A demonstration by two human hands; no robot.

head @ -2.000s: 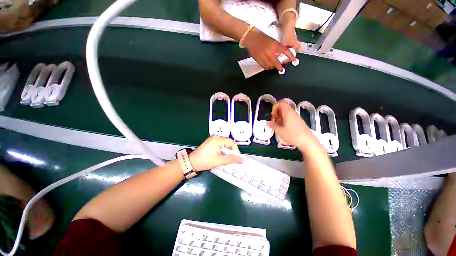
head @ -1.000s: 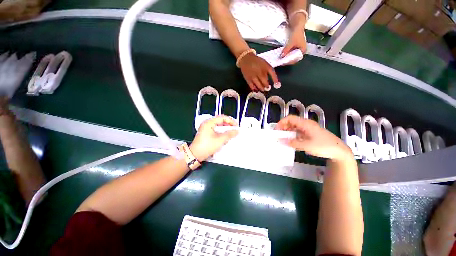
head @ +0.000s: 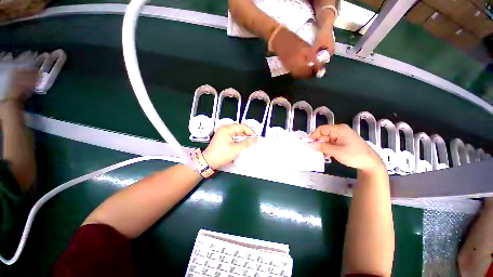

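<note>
My left hand [head: 230, 146] pinches the left end of a white label sheet [head: 281, 157], held over the near belt rail. My right hand [head: 343, 145] has its fingertips at the sheet's upper right edge. The sheet looks overexposed, so its print cannot be read, and no single label can be made out at my fingertips. White plastic housings [head: 202, 125] with oval loops lie in a row on the belt just beyond; the sheet and my hands hide the lower ends of several.
A stack of label sheets [head: 238, 258] lies on the near bench. A white hose [head: 135, 70] arches at left. Another person's hands [head: 302, 57] hold a label strip across the green belt [head: 162, 65]. Another worker's arm is at far left. Bubble wrap [head: 446, 238] lies at right.
The housings have shifted left along the belt. My right hand has moved from the housings back to the sheet. The sheet is raised and tilted; an arm has come in at far left.
</note>
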